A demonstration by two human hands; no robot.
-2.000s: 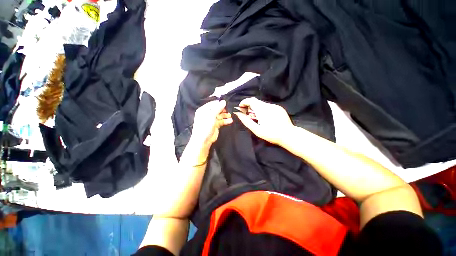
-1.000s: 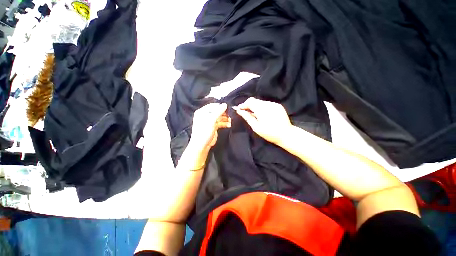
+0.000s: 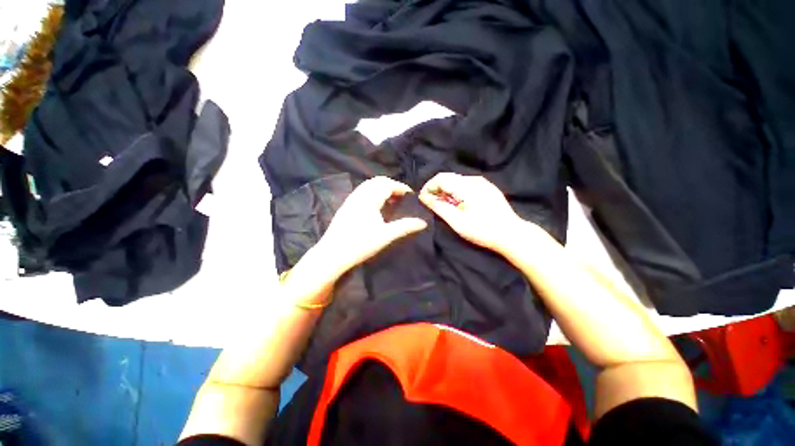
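Note:
A dark navy garment point(image 3: 383, 261) lies on the white table and reaches down to my lap, with a white patch showing through a gap above my hands. My left hand point(image 3: 375, 222) lies on the cloth with thumb and fingers apart; nothing shows between them. My right hand point(image 3: 462, 209) is beside it, with fingertips pinched at the seam of the garment. A small red thing point(image 3: 447, 198) shows in its curled fingers; whether it is a tool cannot be told.
A dark garment heap point(image 3: 113, 165) lies at the left of the white table point(image 3: 244, 113), beside brown fringe point(image 3: 30, 74). A larger dark garment point(image 3: 680, 157) spreads at the right. A red stool point(image 3: 741, 353) stands at lower right, over a blue floor point(image 3: 96, 375).
The view has shifted, so the left heap sits further left and higher. My left thumb and fingers have opened away from the seam. My right hand remains near the same spot.

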